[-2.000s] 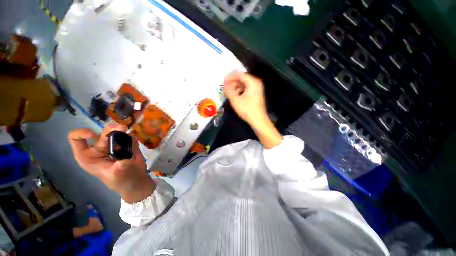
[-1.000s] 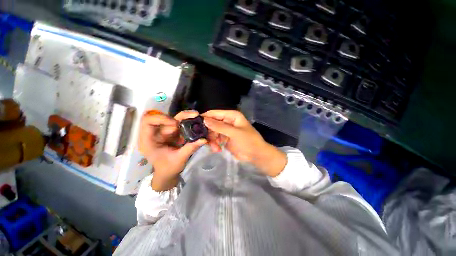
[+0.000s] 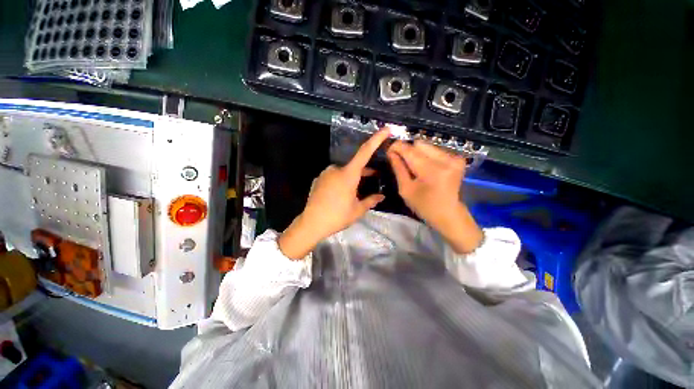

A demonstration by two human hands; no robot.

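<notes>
My left hand has its index finger stretched to the clear ring tray at the bench edge. A dark area shows between its thumb and fingers; I cannot tell whether it is a black housing or the dark gap behind. My right hand is beside it, fingers bent and fingertips close together at the same tray; any small part there is hidden. The black blister tray lies just beyond, with silver-faced parts in many pockets and dark or empty-looking pockets at the right.
The white machine stands at left, with a red emergency stop button, perforated plate and orange-brown fixture. Stacked ring trays lie at back left. Blue stools and another person's grey sleeve are at right.
The view has turned toward the trays. Both hands have moved from holding the black housing in front of the chest to the clear ring tray; the housing is no longer clearly visible.
</notes>
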